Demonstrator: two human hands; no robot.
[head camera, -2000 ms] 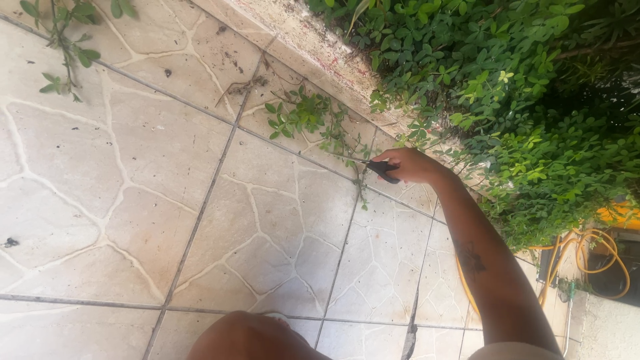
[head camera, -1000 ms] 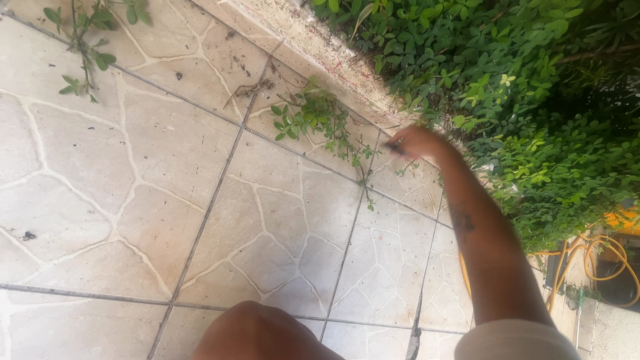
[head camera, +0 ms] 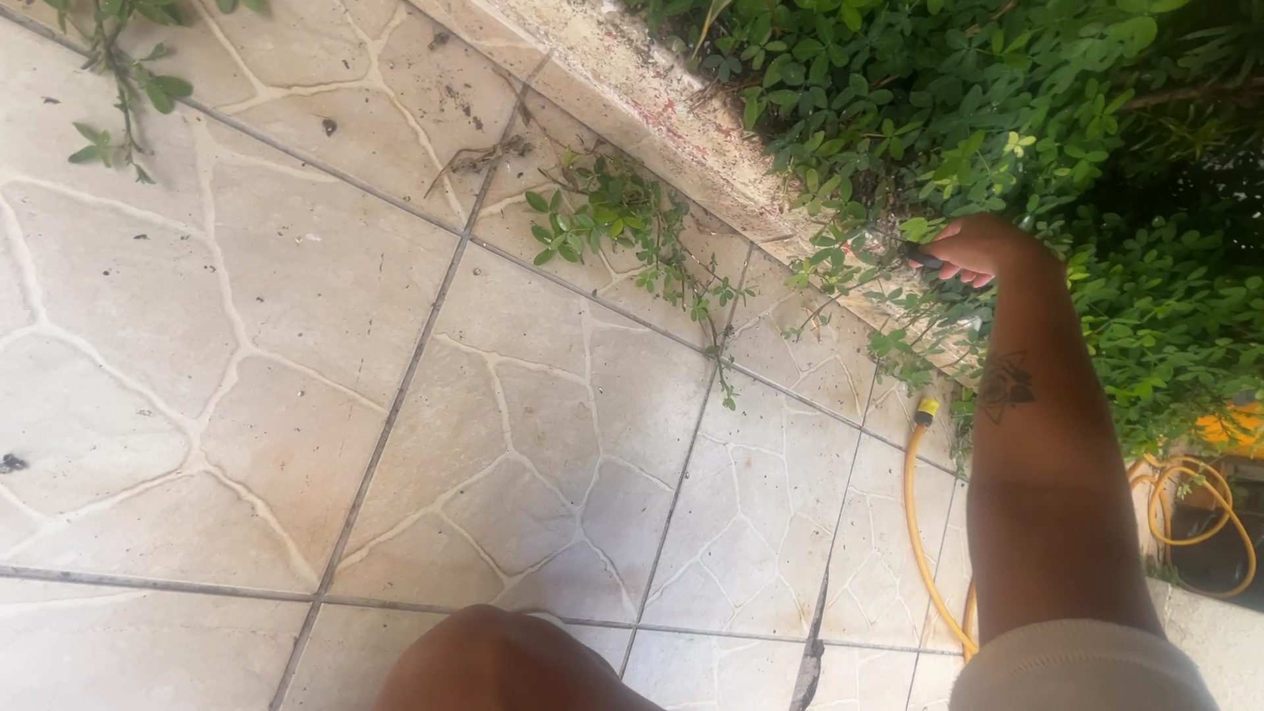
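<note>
My right hand [head camera: 973, 249] reaches in from the right and is closed around a small black-handled tool [head camera: 922, 256]. The tool's tip points left among the leaves, so its working end is hard to make out. Around it, leafy stems [head camera: 839, 262] hang from the green plants [head camera: 948, 128] over the edge of the low curb [head camera: 681, 128]. Left of the hand, a leafy cutting [head camera: 632, 222] lies on the tiles beside the curb. Another leafy sprig [head camera: 123, 89] lies at the top left. My left hand is out of view.
Pale stone-patterned floor tiles [head camera: 286, 267] run along the curb. A yellow hose [head camera: 918, 533] with a yellow and black connector [head camera: 925, 411] lies left of my forearm, and more hose [head camera: 1200, 499] is coiled at the far right. My bent knee [head camera: 504, 662] shows at the bottom; dry twigs [head camera: 484, 158] lie near the curb.
My right hand has moved from over the tiles, by the end of the leafy cutting, right and up to the plants at the curb's edge. The hose connector has come into sight.
</note>
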